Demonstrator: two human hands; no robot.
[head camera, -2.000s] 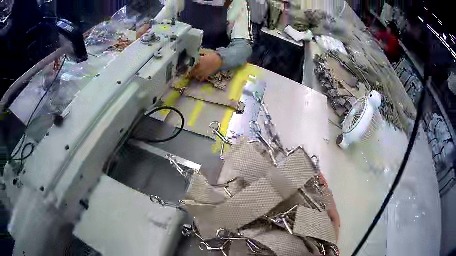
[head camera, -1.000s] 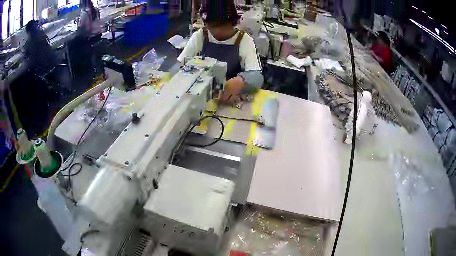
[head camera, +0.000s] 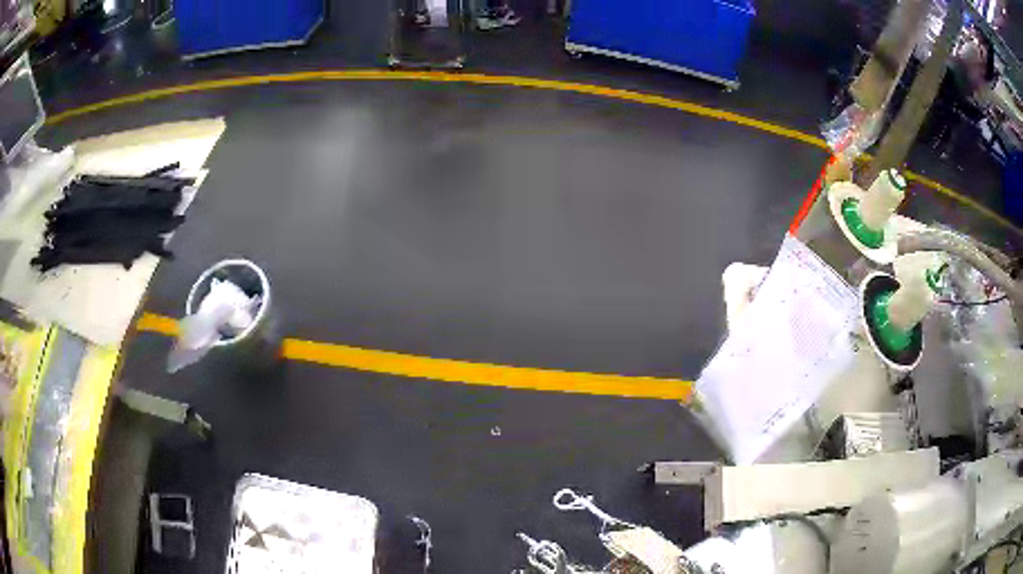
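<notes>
Silver snap hooks show at the bottom edge, right of the middle. They are on a small cut-off part of a beige webbing strap. Another small metal piece shows at the bottom, left of them. The rest of the straps is cut off by the picture's edge. Neither of my hands is in the picture, so what holds the straps cannot be seen.
A sewing machine with green-and-white thread cones and a hanging paper sheet stands right. A white bin stands left, near a table with black strips. A shiny seat-like surface is below. Blue bins stand far off.
The view has swung from the machine and the seated worker to the floor aisle. Two seconds ago a large bunch of straps, with part of a hand beside it, was in view; one second ago neither showed.
</notes>
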